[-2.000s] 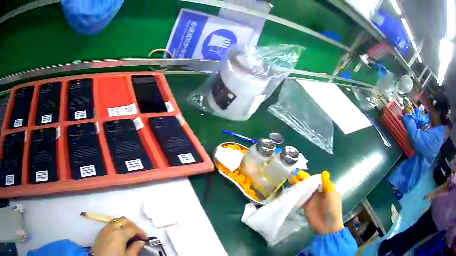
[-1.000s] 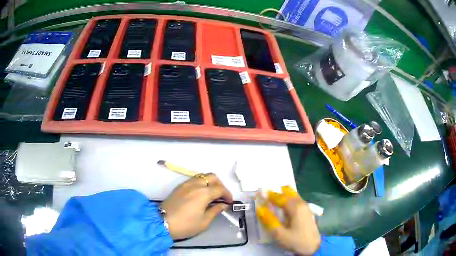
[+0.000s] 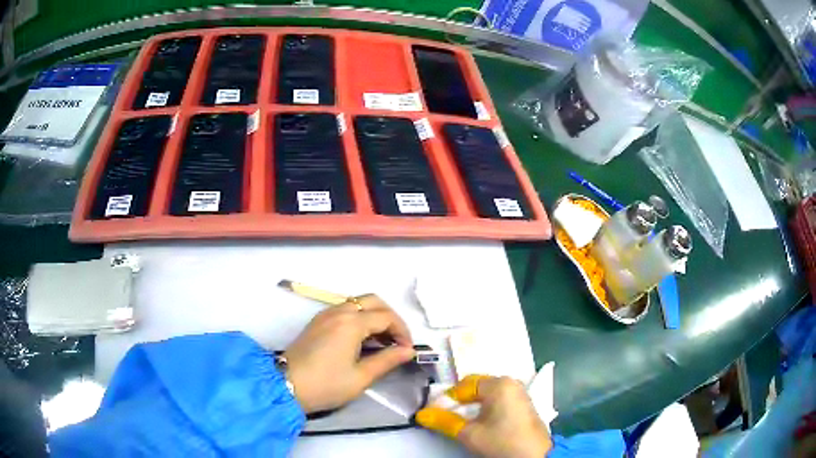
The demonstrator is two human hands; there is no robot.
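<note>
A phone (image 3: 358, 414) lies screen up on the white mat (image 3: 224, 268), partly hidden under my hands. My left hand (image 3: 344, 358) rests over its upper edge, thumb and forefinger pinched on a clear film (image 3: 398, 394) beside a small barcode label (image 3: 428, 356). How far the film is lifted cannot be told. My right hand (image 3: 492, 416), with orange-yellow finger cots, is at the phone's right end and pinches a crumpled white wiping cloth (image 3: 540, 394) against it. The cloth is partly hidden by my fingers.
A salmon-red tray (image 3: 304, 227) of phones stands behind the mat, one pocket without a phone. A film stack (image 3: 80, 300) lies left. A cream stick (image 3: 313, 292) and white piece (image 3: 438, 304) lie on the mat. A metal dish (image 3: 626, 311) with bottles (image 3: 626, 233) stands right.
My right hand first came from beside the dish with the cloth to the phone, then moved lower onto its right end. My left hand stays pinched near the label. The view has shifted.
</note>
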